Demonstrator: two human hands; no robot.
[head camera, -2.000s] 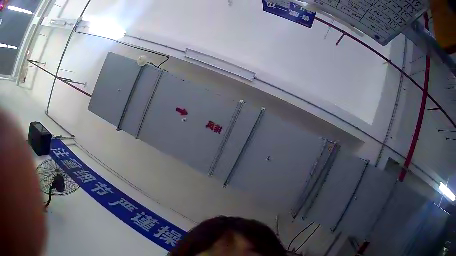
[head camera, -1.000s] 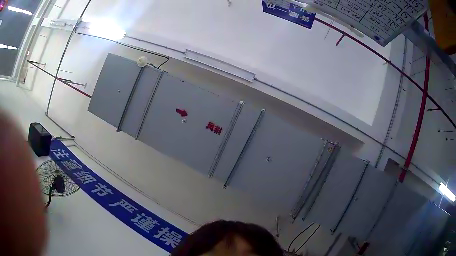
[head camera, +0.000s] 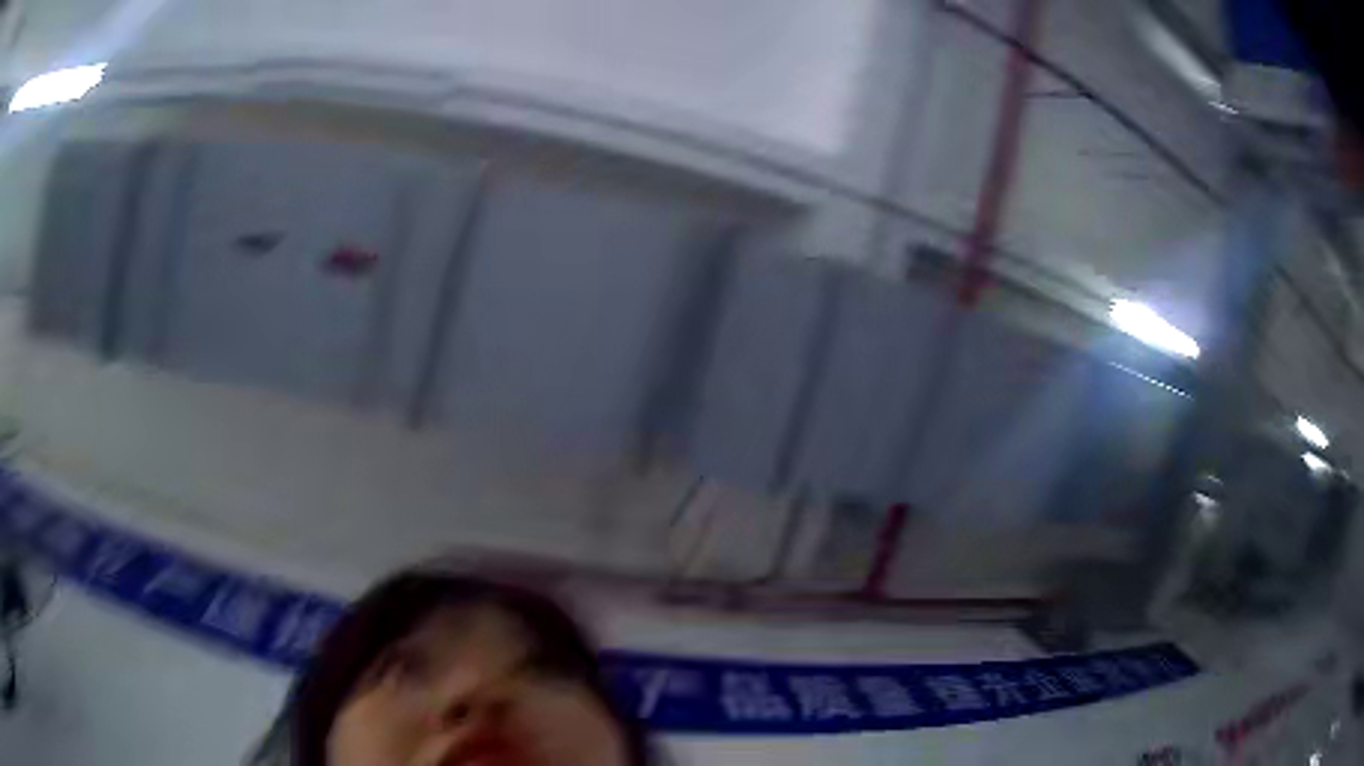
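Note:
Neither of my hands shows in the head view, and no held or worked thing is in view. The picture is blurred and looks up at the wall and ceiling. Nearest in front of me is a person's head (head camera: 471, 681) with dark hair, cut off by the bottom edge.
A long grey duct (head camera: 576, 314) runs along the upper wall. A blue banner (head camera: 898, 694) with white characters crosses the wall low in view. A red pipe (head camera: 999, 165) rises at the right. Lit tube lamps (head camera: 1153, 328) hang at the right.
The view has swung to the right and become blurred. The blurred skin-coloured shape at the left edge is gone. The person's head shows more fully and further left.

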